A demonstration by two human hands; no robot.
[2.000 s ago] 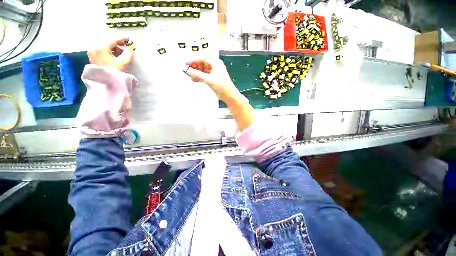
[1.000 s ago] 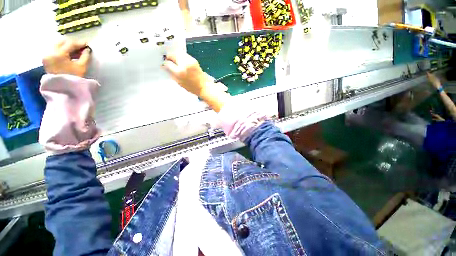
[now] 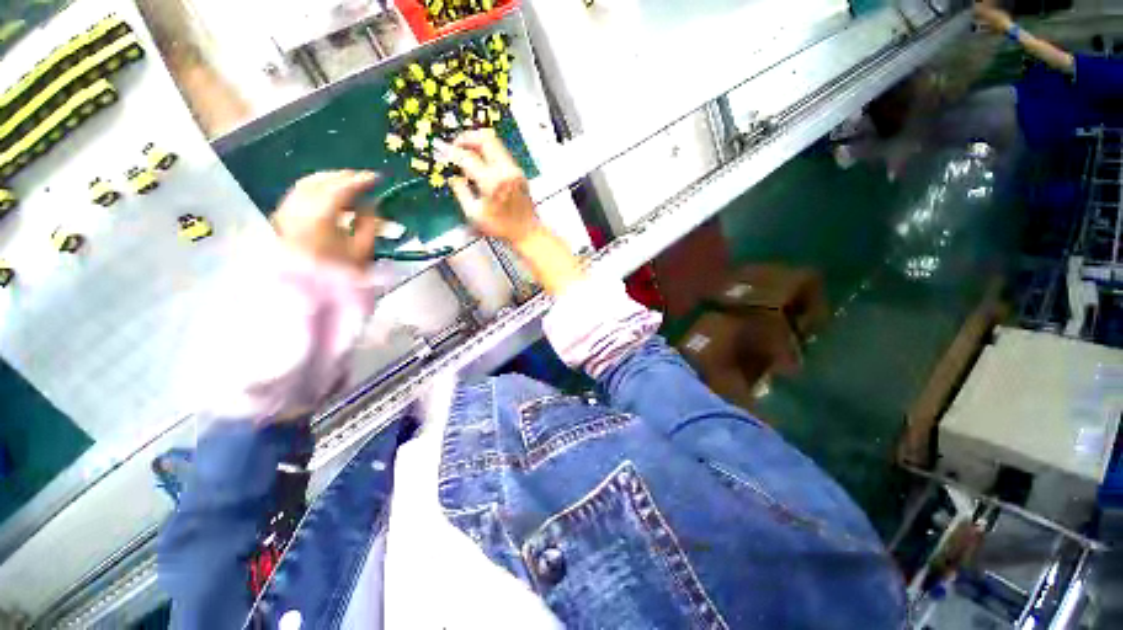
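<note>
A heap of yellow-black transformers (image 3: 450, 92) lies on the green mat (image 3: 289, 148). My right hand (image 3: 493, 185) is at the near edge of the heap, fingertips among the pieces; whether it grips one cannot be told. My left hand (image 3: 330, 219) is blurred over the mat, left of the heap, with its fingers curled; something pale shows by the fingers, and its hold cannot be told. Dark-handled cutters (image 3: 413, 254) lie partly hidden beside it. Several single transformers (image 3: 195, 227) stand on the white work surface (image 3: 136, 308), near long transformer rows (image 3: 62, 92).
The conveyor rail (image 3: 739, 166) runs diagonally along the bench front. A red parts bin (image 3: 458, 17) is at the top edge. Cardboard boxes (image 3: 751, 326) and a white-topped cart (image 3: 1041, 400) stand on the floor at right. Another person's arm (image 3: 1041, 47) is at top right.
The view has turned towards the right. Both hands have moved from the white surface to the green mat, my right hand reaching the heap. One more single transformer seems to stand on the white surface.
</note>
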